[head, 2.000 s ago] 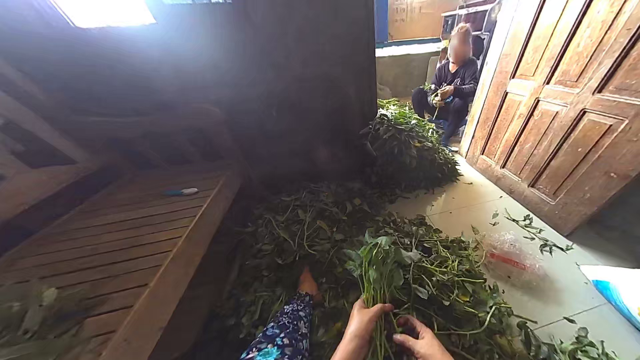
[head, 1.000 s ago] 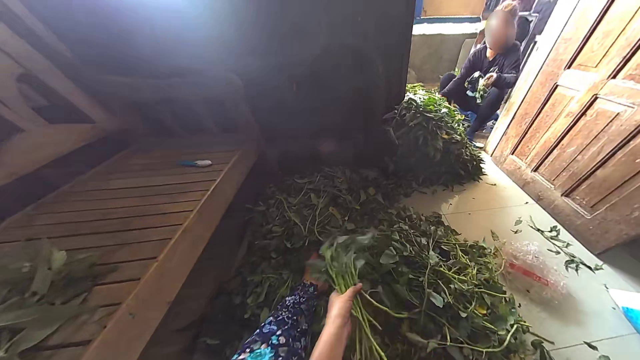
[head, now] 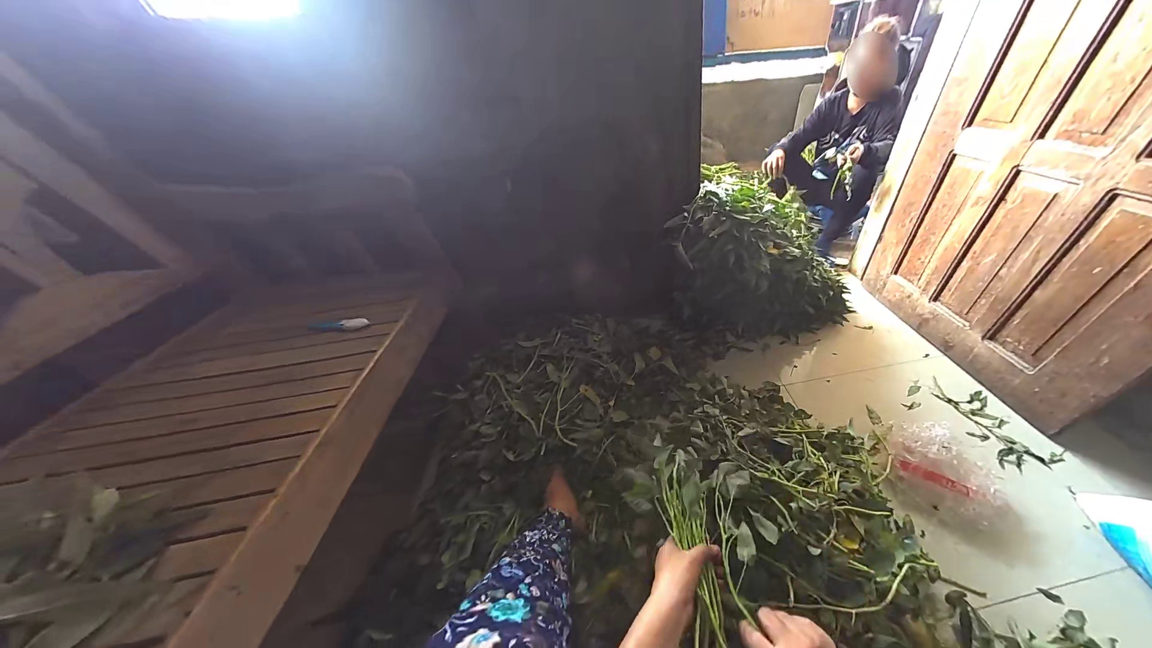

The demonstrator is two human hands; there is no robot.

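Observation:
My left hand is closed round a bunch of long green leafy stems, whose leaves point away from me and whose cut ends hang toward the bottom edge. Just right of it, my right hand has its fingertips at the lower part of a single leafy stem beside the bunch; the frame's bottom edge cuts this hand off. Under and beyond both hands spreads a heap of leafy green stems on the floor.
A slatted wooden bench stands left, bearing a blue-and-white object and leaves. A taller leafy pile lies ahead, where a seated person holds greens. Right are a wooden door, a clear plastic bag and stray stems.
My right hand, not visible one second ago, is back beside the bunch. My left hand still holds the stems. The seated person's one hand has moved down toward the taller pile.

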